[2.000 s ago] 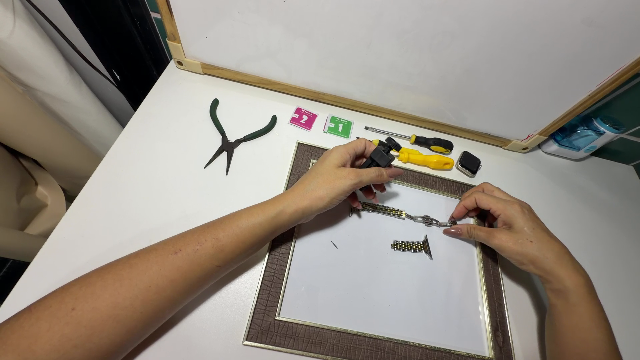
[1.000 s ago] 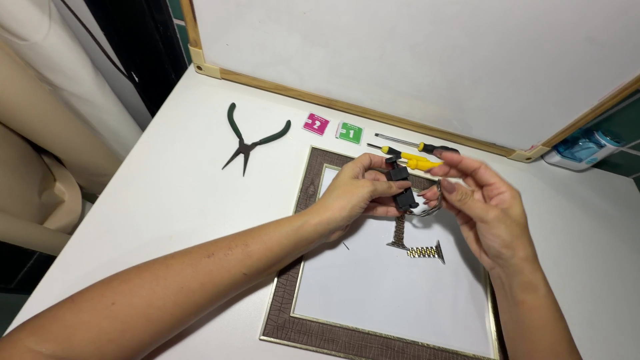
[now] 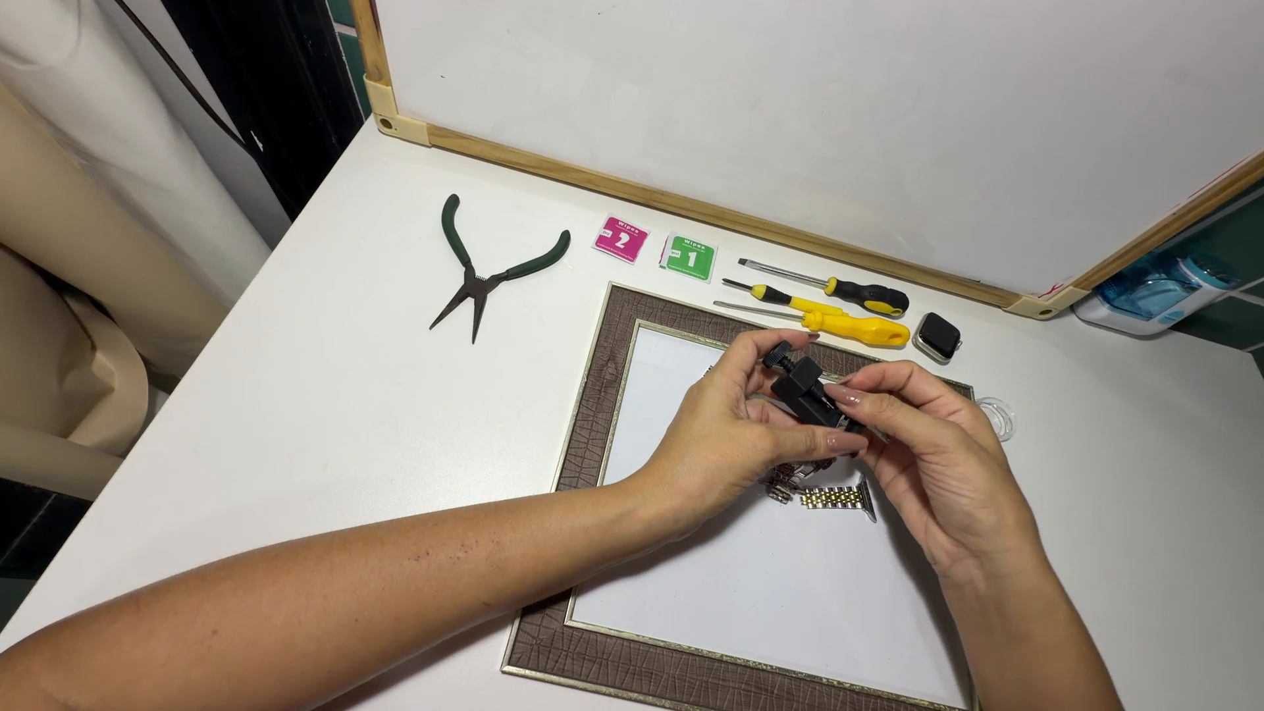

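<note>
My left hand (image 3: 726,425) grips a black watch-link remover (image 3: 802,387) over the framed white board (image 3: 750,612). The fingertips of my right hand (image 3: 938,444) press on the tool's lower end, where a bit of metal shows between the fingers. Below the tool, part of a metal watch bracelet (image 3: 780,484) shows, mostly hidden by my left hand. Beside it a short silver-and-gold bracelet piece (image 3: 834,497) with a flared end lies on the white surface.
Green-handled long-nose pliers (image 3: 477,281) lie left of a pink wipe packet (image 3: 621,239) and a green one (image 3: 688,258). Several screwdrivers, one yellow (image 3: 859,328), lie behind the frame near a smartwatch case (image 3: 936,338). A clear ring-shaped item (image 3: 997,419) sits right. A wood-edged whiteboard (image 3: 691,209) stands behind.
Two seconds ago my hands were apart, the right holding the bracelet's clasp; now both are together at the black tool. The bracelet has been drawn in under my left hand.
</note>
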